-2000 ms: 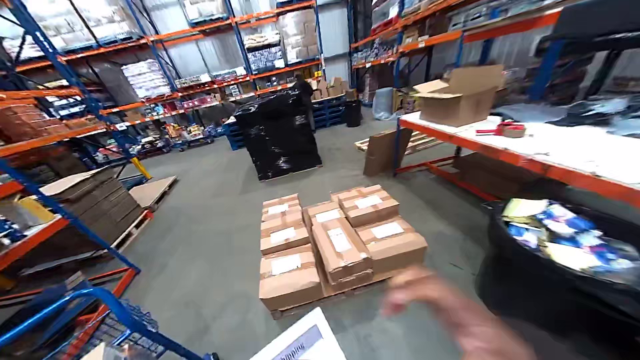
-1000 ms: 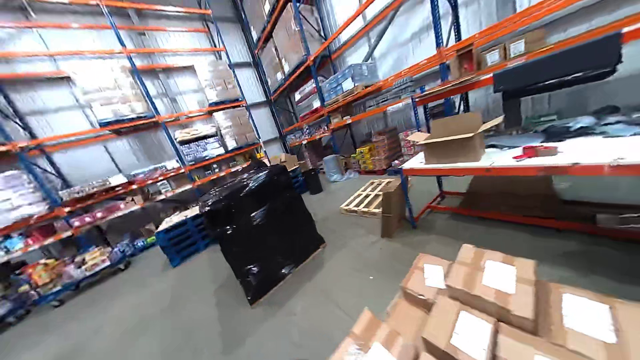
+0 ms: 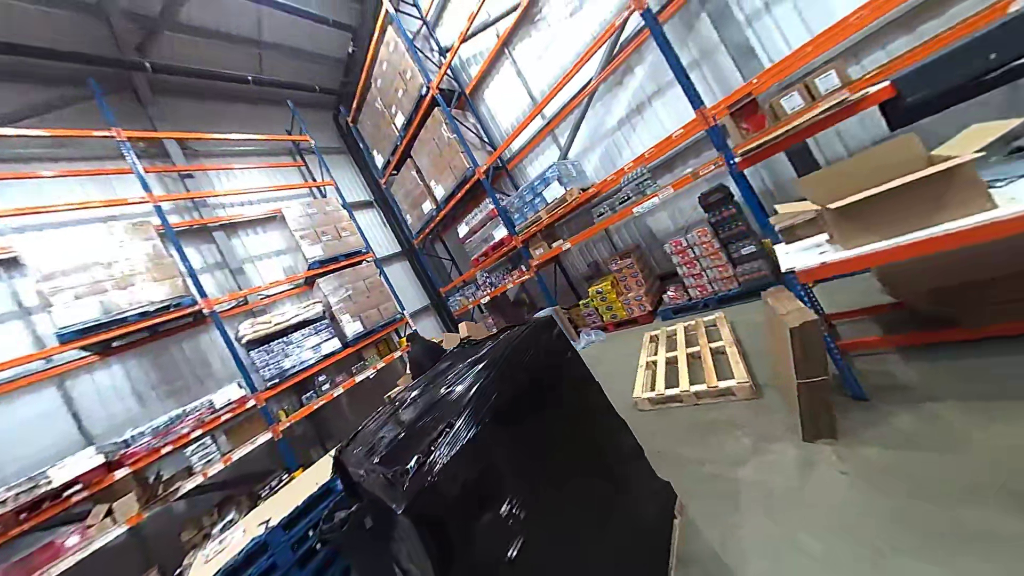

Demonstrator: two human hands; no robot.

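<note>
Neither my left hand nor my right hand shows in the head view. Close in front, low in the middle, stands a pallet load wrapped in black stretch film (image 3: 512, 456), its top shiny and creased. Blue pallets (image 3: 296, 528) are at its left, partly hidden by it. An open cardboard box (image 3: 904, 200) rests on the white-topped workbench (image 3: 920, 240) at the right. What my hands hold or touch cannot be seen.
A wooden pallet (image 3: 692, 360) lies on the floor beyond the load. Flattened cardboard (image 3: 800, 364) stands upright by the bench leg. Orange and blue racking (image 3: 184, 272) with boxed goods lines the left and back. Stacked yellow packs (image 3: 606, 300) stand near the back wall.
The view has swung strongly, and the wrapped load now appears much nearer. The taped cartons seen earlier are out of view, as is the hand seen two seconds ago.
</note>
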